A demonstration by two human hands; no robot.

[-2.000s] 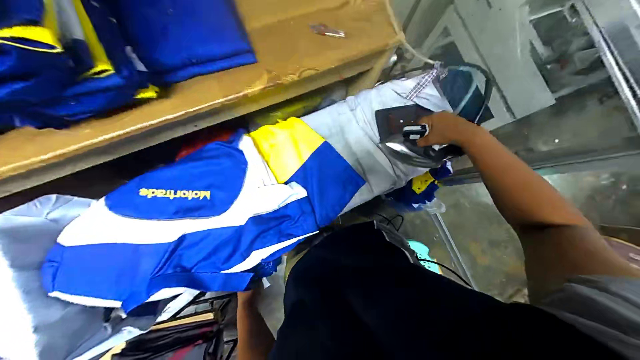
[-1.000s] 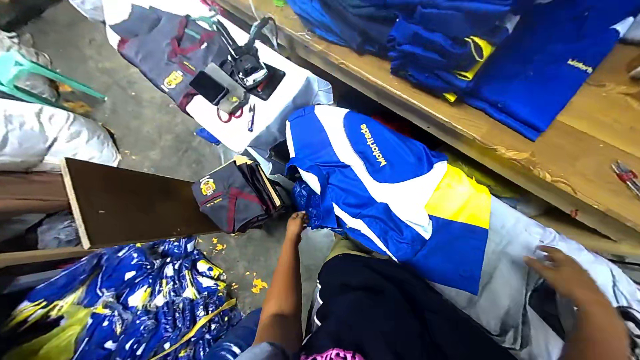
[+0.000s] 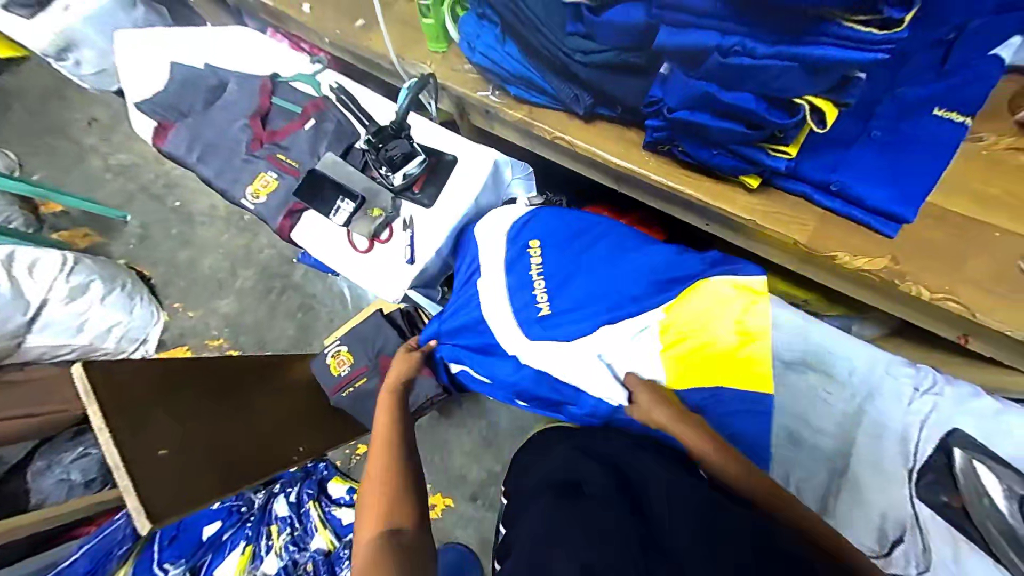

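Note:
A blue, white and yellow garment (image 3: pixel 592 280) lies spread over a padded, cloth-covered board (image 3: pixel 848 416). At its left edge my left hand (image 3: pixel 408 364) pinches the blue fabric between thumb and fingers. My right hand (image 3: pixel 652 400) is closed on the white part near the front edge, with a small fold of fabric raised at the fingertips. To the far right an iron (image 3: pixel 988 496) rests on a dark pad, partly out of view. Just beside my left hand sits a folded grey shirt with maroon trim (image 3: pixel 364 360).
Folded blue clothes (image 3: pixel 744 104) lie on a wooden table (image 3: pixel 864 264) at the upper right. A white-covered board (image 3: pixel 344 264) holds a grey shirt (image 3: pixel 216 128), a phone (image 3: pixel 328 196) and scissors (image 3: pixel 370 238). A brown panel (image 3: pixel 216 432) and piled blue garments (image 3: pixel 272 520) are at lower left.
My right hand was on the iron two seconds ago, was off it with fingers spread one second ago, and now grips the garment. The view has swung widely.

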